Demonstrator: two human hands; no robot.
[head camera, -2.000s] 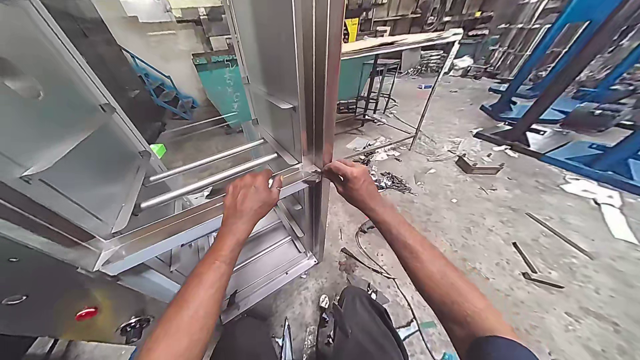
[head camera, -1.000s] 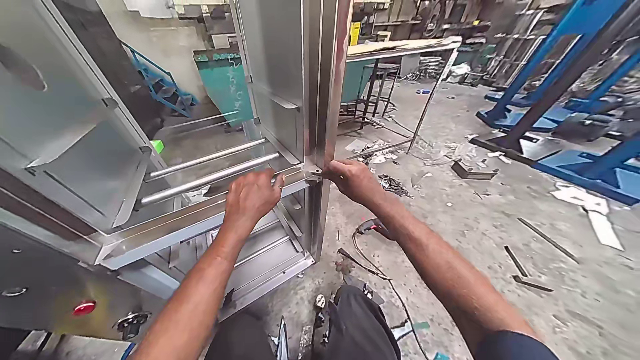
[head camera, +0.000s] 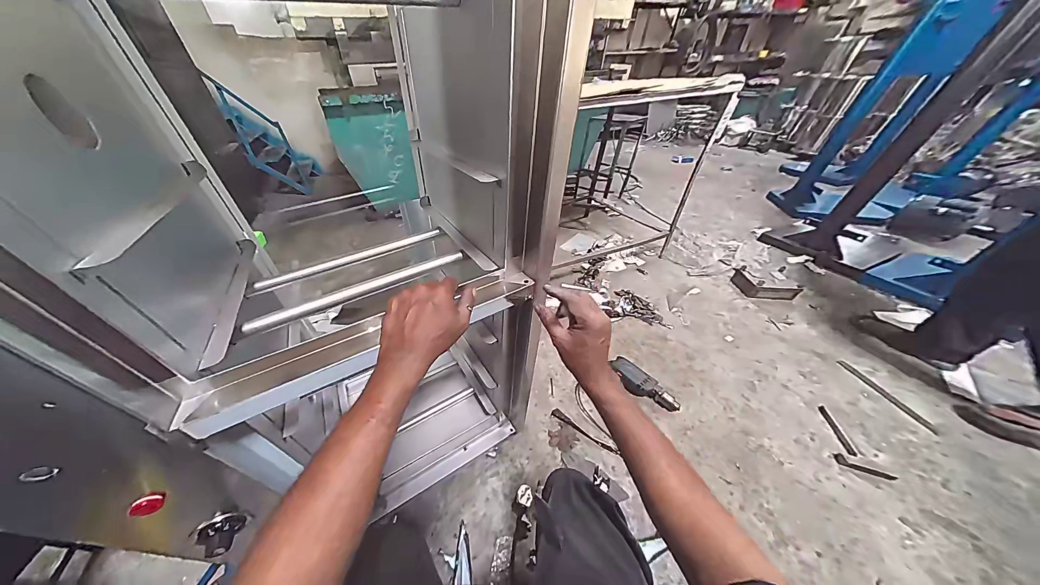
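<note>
A tall sheet-metal cabinet frame stands in front of me, with a horizontal metal crossbar (head camera: 284, 366) joined to an upright metal post (head camera: 540, 162). My left hand (head camera: 426, 321) rests on the crossbar, its fingers curled over the top edge; whether it grips the bar is unclear. Close by the joint of bar and post is my right hand (head camera: 575, 329), thumb and forefinger near each other at the post's outer side; I cannot tell if something small is between them. Behind the crossbar, two round metal rods (head camera: 353, 292) span the cabinet's inside.
A corded power drill (head camera: 646, 383) lies on the concrete floor right of the post. Metal offcuts (head camera: 886, 396) and a small metal channel piece (head camera: 765, 284) lie farther right. Another person's leg and shoe (head camera: 910, 341) are at the right edge, near a blue steel stand (head camera: 877, 138).
My right hand has moved slightly off the post joint, its fingers more apart from it. Another person's leg has come into view at the right. My left hand remains on the crossbar.
</note>
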